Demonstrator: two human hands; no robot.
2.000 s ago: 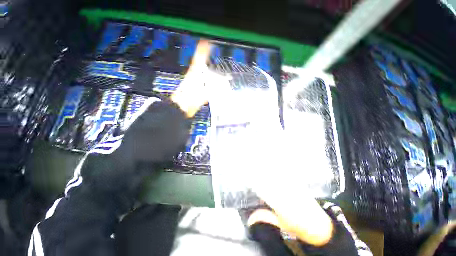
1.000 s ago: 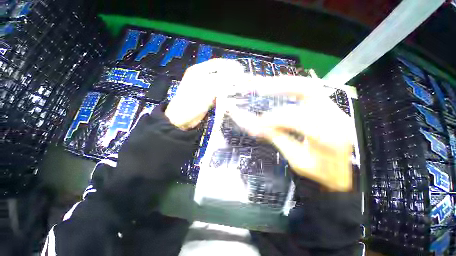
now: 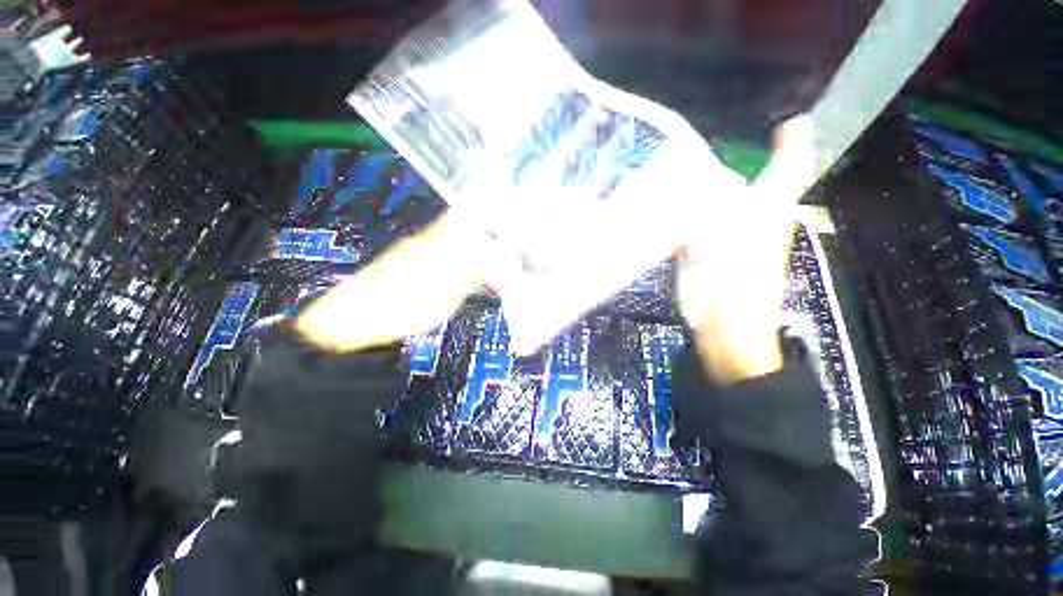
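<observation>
A large glossy sheet (image 3: 501,82), partly see-through and washed out by glare, is raised and tilted above the black tray (image 3: 583,456). My left hand (image 3: 402,279) grips its lower left part; the fingertips are lost in glare. My right hand (image 3: 746,274) is at the sheet's right end, its fingers also overexposed, seemingly holding the edge. Blue boards (image 3: 563,378) lie in the tray pockets below and show left of and under the sheet.
White-bordered sheets (image 3: 868,466) lie right of the tray, partly behind my right sleeve. Tall black tray stacks stand left (image 3: 105,303) and right (image 3: 950,408). A pale bar (image 3: 886,82) slants overhead at the upper right. The green bench edge (image 3: 297,134) shows behind the tray.
The sheet that lay low over the right side of the tray is now lifted up and away, uncovering boards beneath. My hands have moved apart, and the right hand has turned upward.
</observation>
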